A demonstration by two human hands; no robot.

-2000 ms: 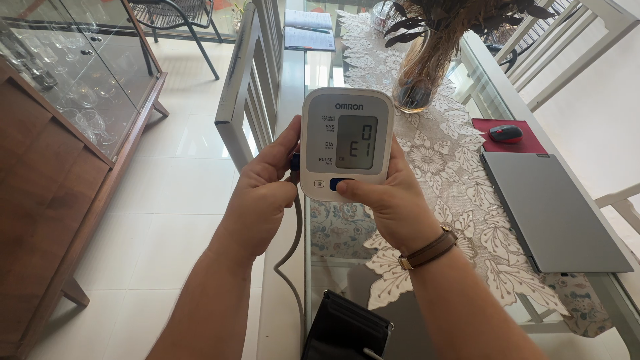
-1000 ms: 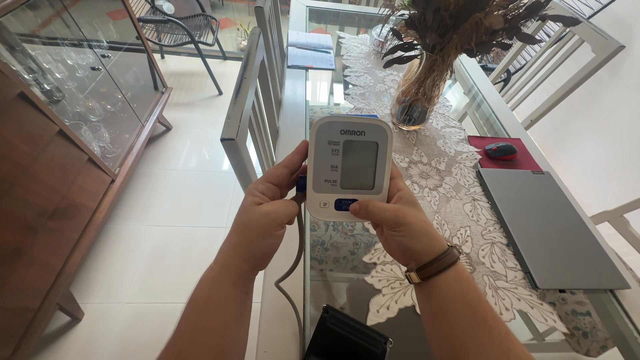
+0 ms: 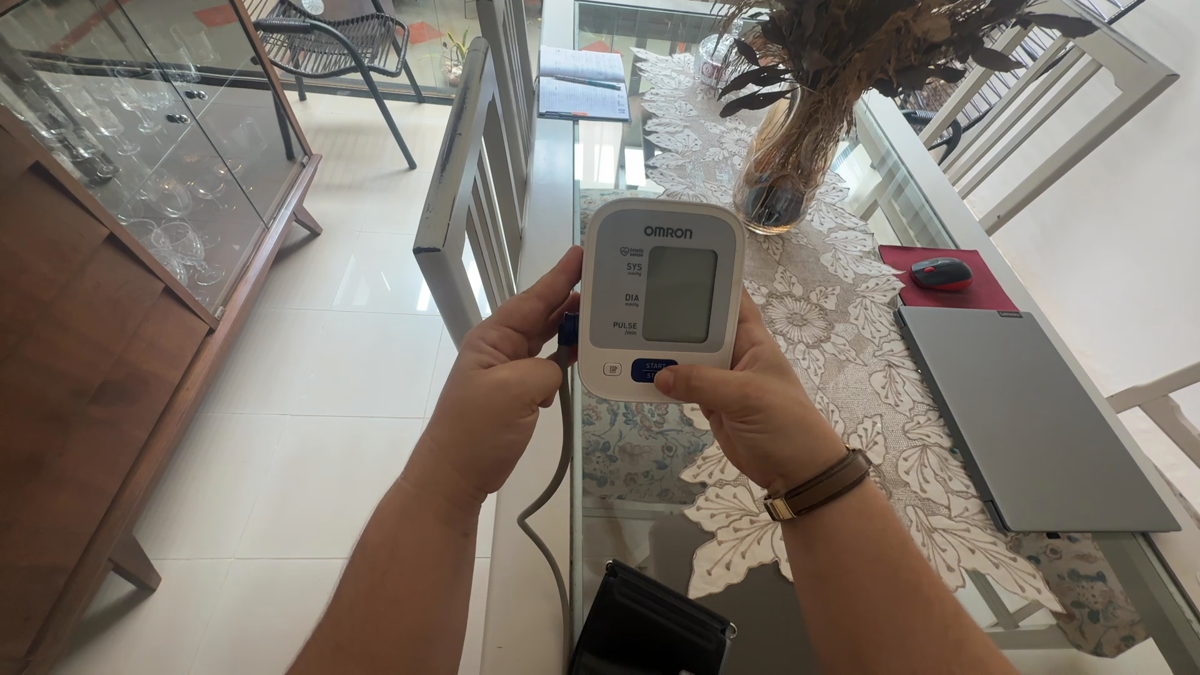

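An Omron blood pressure monitor (image 3: 662, 300) is held upright between both hands above the table edge, its screen blank. My left hand (image 3: 511, 380) grips its left side, with the fingers by the blue air plug (image 3: 568, 329) at the end of a grey tube (image 3: 536, 525). My right hand (image 3: 759, 403) holds the right side, its thumb on the lower right part of the blue start/stop button (image 3: 647, 369). The fingers behind the monitor are hidden. Below, a black cuff (image 3: 652, 623) lies at the near table edge.
On the glass table (image 3: 619, 553) are a lace runner (image 3: 806, 309), a glass vase (image 3: 776, 187) of dried plants, an open notebook (image 3: 583, 84) with a pen, a closed laptop (image 3: 1036, 412) and a mouse (image 3: 941, 274). White chairs (image 3: 459, 197) and a wooden glass-door cabinet (image 3: 112, 309) stand around.
Two seconds ago the monitor's screen showed a 0 and an error code; one second ago and now it is blank. Both hands keep their hold on the monitor.
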